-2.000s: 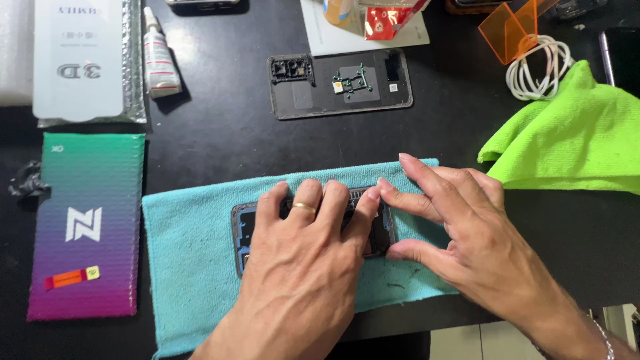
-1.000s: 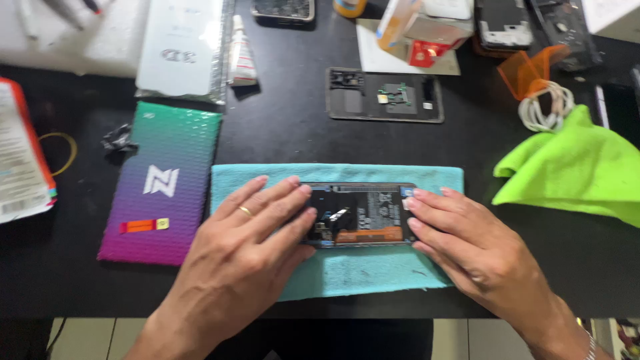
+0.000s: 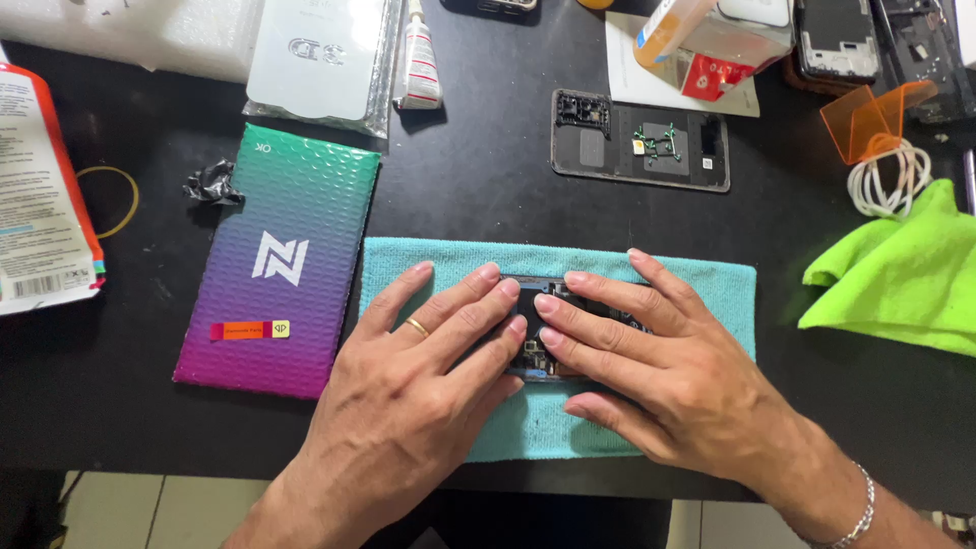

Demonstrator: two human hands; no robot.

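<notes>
An opened smartphone (image 3: 534,305) lies with its inner parts facing up on a folded turquoise cloth (image 3: 557,255). My left hand (image 3: 419,366), with a ring on one finger, rests flat over the phone's left end, fingertips near its middle. Across the right part lies my right hand (image 3: 663,358), a chain bracelet at its wrist; its fingers press on the phone and its thumb touches the cloth below. Neither hand is closed around anything. The hands hide most of the phone. A detached back cover (image 3: 625,164), holding small screws and a camera frame, lies beyond the cloth.
Left of the cloth lies a gradient bubble mailer (image 3: 286,191), with crumpled black foil (image 3: 215,183) beside it. A glue tube (image 3: 419,69) and a film pack (image 3: 320,84) lie behind. At right are a green cloth (image 3: 900,267), a coiled white cable (image 3: 888,183) and orange plastic (image 3: 869,118).
My right hand has moved left across the phone, covering the battery area that showed one second ago. My left hand stays over the left end. The view has shifted.
</notes>
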